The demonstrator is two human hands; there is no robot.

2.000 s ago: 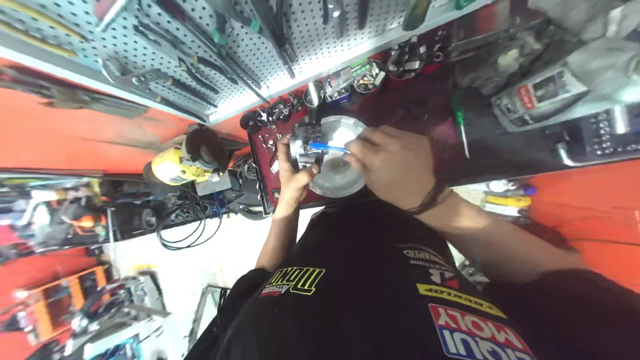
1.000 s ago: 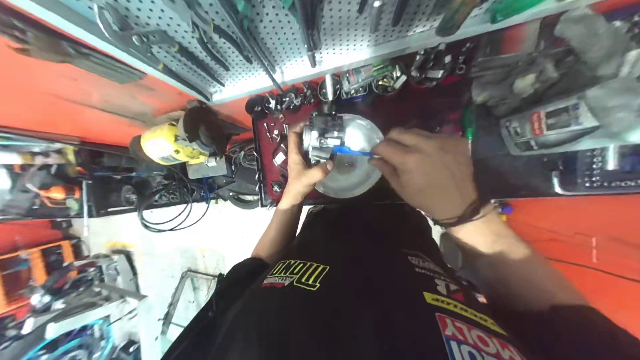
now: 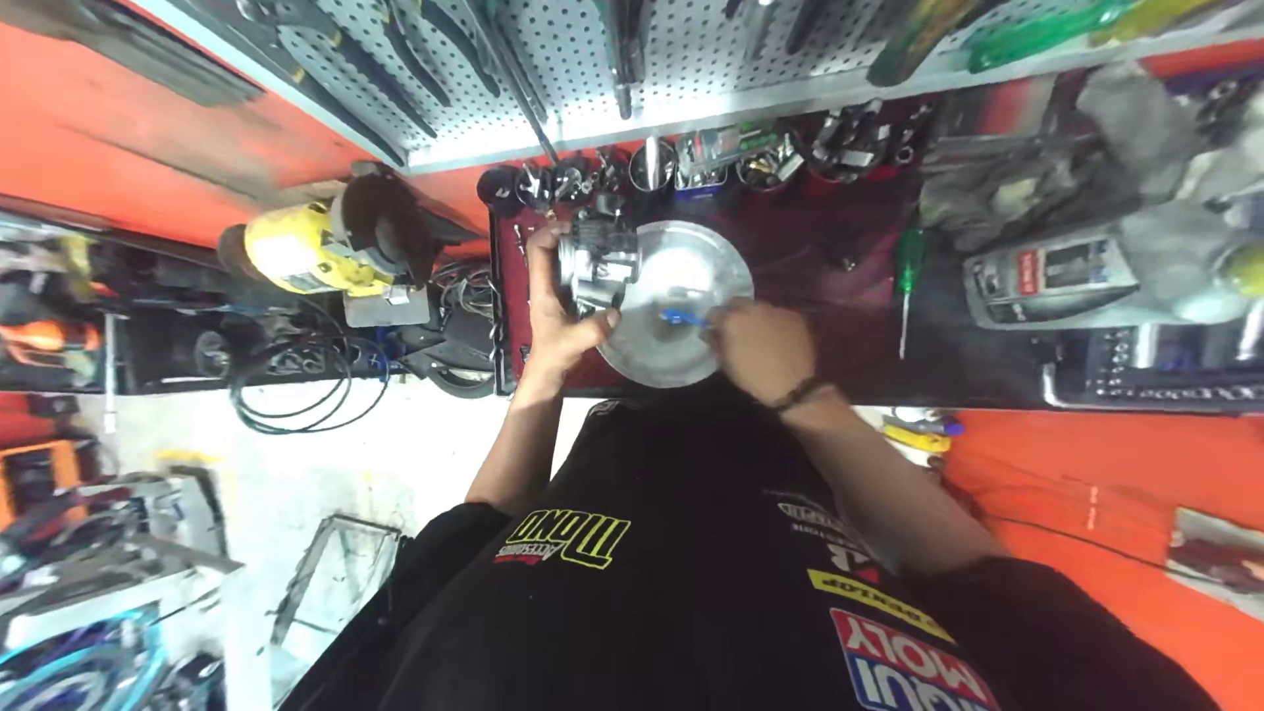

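Note:
A metal mechanical part with a round body point(image 3: 598, 265), perhaps a carburetor, is in my left hand point(image 3: 563, 321), held over the left rim of a round metal bowl point(image 3: 726, 259). My right hand point(image 3: 765, 346) is closed around a blue-ended tool point(image 3: 681, 317), likely a brush, whose blue end is over the middle of the bowl. The grip end of the tool is hidden in my fingers. The blue end and the metal part are apart.
Cups of small hardware point(image 3: 770, 168) line the back of the dark red bench. A green screwdriver point(image 3: 908, 262), a grey bottle point(image 3: 1076, 276) and a socket set point(image 3: 1175, 365) lie right. A yellow bench grinder point(image 3: 296, 247) stands left, beneath pliers on the pegboard point(image 3: 553, 59).
The blue end of the tool has moved from against the metal part to over the bowl's middle. My left hand still holds the part.

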